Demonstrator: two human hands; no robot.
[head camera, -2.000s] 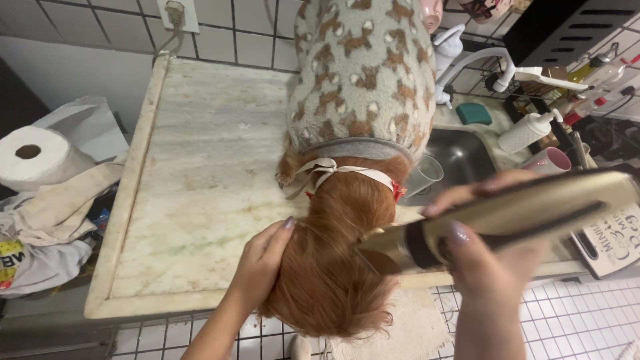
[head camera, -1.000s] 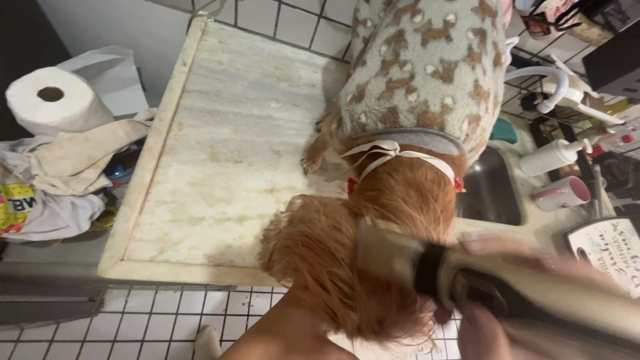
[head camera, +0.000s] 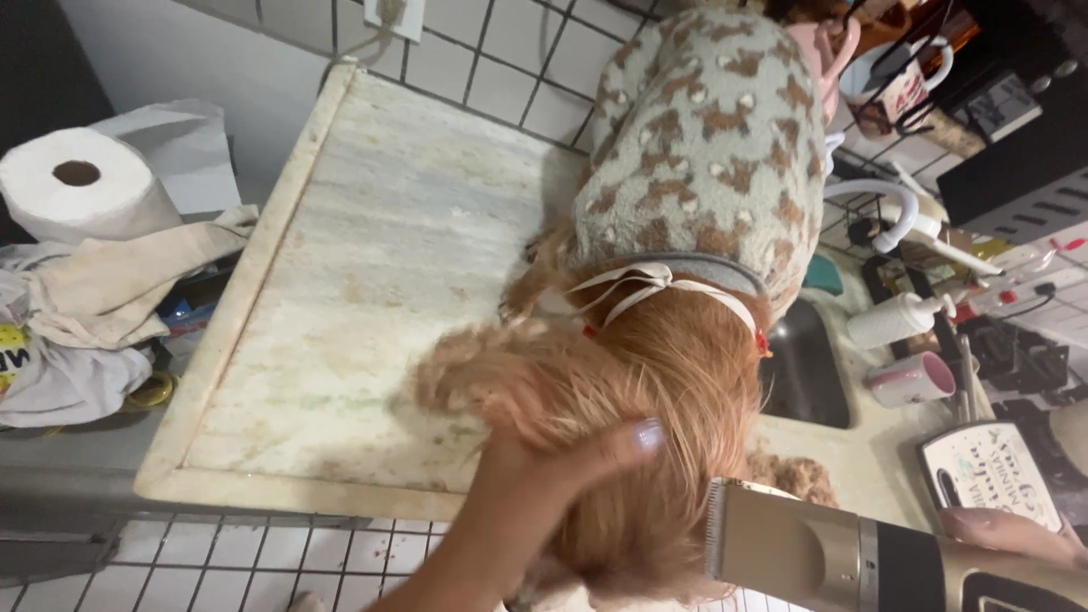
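Observation:
A dog with long reddish-brown fur (head camera: 680, 365) is on a marble counter, its head toward me, in a grey fleece garment (head camera: 705, 153) with brown animal shapes. A white ribbon (head camera: 659, 285) is tied in a bow around its neck. My left hand (head camera: 552, 476) rests on the head with fingers buried in fur and the thumb on top, holding an ear aside. My right hand (head camera: 1011, 535), partly cut off at the right edge, grips a gold and black hair clipper (head camera: 790, 535). The clipper's toothed blade lies at the right side of the head.
The marble counter's raised rim (head camera: 255, 255) runs along the left. Right of the dog are a steel sink (head camera: 803, 365), a white pump bottle (head camera: 897, 319), a pink-lined mug (head camera: 911, 378) and a lettered board (head camera: 994, 472). A paper roll (head camera: 85, 183) and cloths (head camera: 110, 280) sit left.
The clipper has moved from the top of the head to its right side. My left hand now shows on top of the head, with the ear fur spread to the left.

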